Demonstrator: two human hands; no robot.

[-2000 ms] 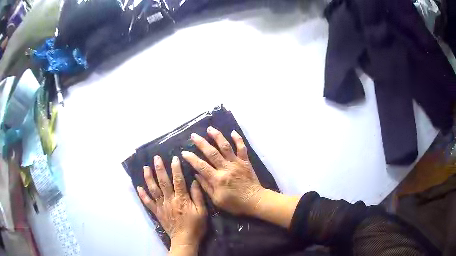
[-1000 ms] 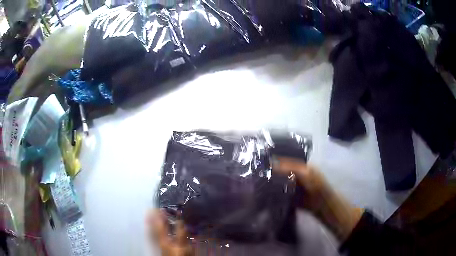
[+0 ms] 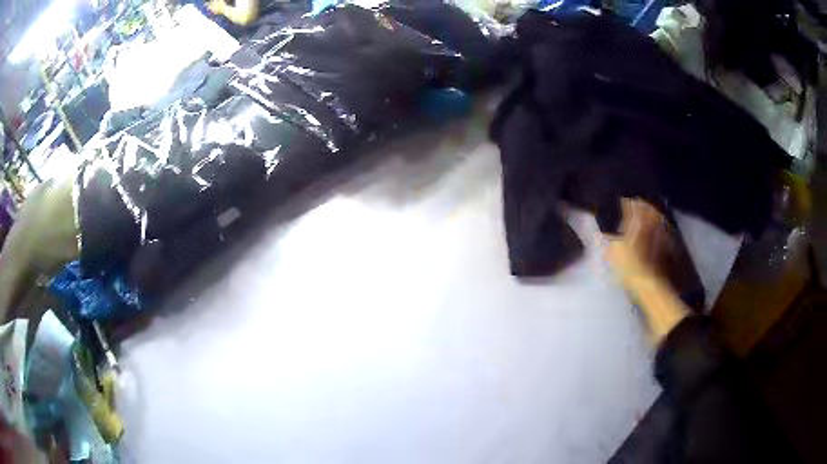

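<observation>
The pile of unfolded dark garments point(image 3: 635, 118) lies at the right far side of the white table point(image 3: 363, 344), matte, with sleeves hanging toward me. My right hand point(image 3: 635, 237) is at the pile's near edge, on a dark sleeve. It is blurred, and its fingers are partly lost against the cloth, so I cannot tell whether they grip it. My left hand is not in view.
A long glossy stack of packed garments point(image 3: 272, 118) runs along the far side, with a small white label. A blue plastic bundle point(image 3: 95, 290) and pale sticker strips point(image 3: 56, 381) are at the left. A yellow-orange sack point(image 3: 771, 304) is at the right.
The bagged garment has left the near table and is no longer distinguishable. My right hand has moved to the pile, and my left hand has left the view. The view has turned right.
</observation>
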